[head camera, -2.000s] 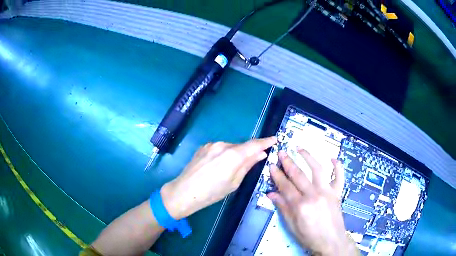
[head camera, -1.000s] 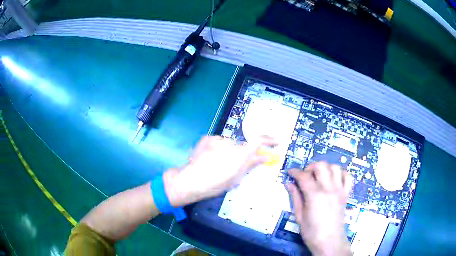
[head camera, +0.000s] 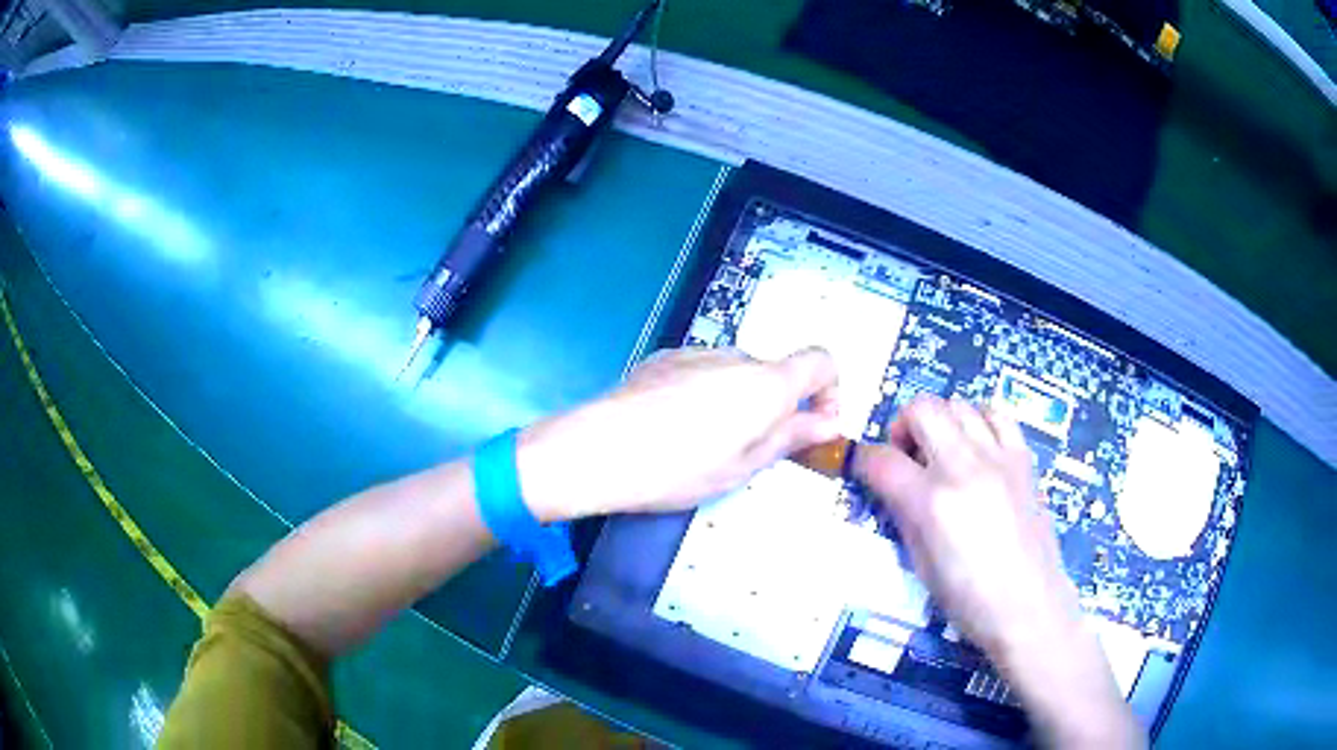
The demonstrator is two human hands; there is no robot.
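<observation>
An open laptop base (head camera: 748,586) lies on a black pad at the right, its dark motherboard (head camera: 1085,506) across the upper part. My left hand (head camera: 719,425), with a blue wrist strap (head camera: 503,491), pinches an orange-yellow flat ribbon cable (head camera: 826,456) over the middle of the base. My right hand (head camera: 960,491) is beside it at the cable's other end, its fingers bent down at the motherboard's left edge. Its fingertips hide what they touch, so I cannot tell if they grip the cable.
A black electric screwdriver (head camera: 513,202) lies left of the laptop, its bit pointing toward me. A ribbed whitish strip (head camera: 440,59) runs along the bench behind it. Beyond is a black mat (head camera: 997,110) with small boards and yellow tape tabs at the top edge.
My hands have left the base's upper left area and come together near its middle, where the orange cable now shows between them. The camera view has also shifted.
</observation>
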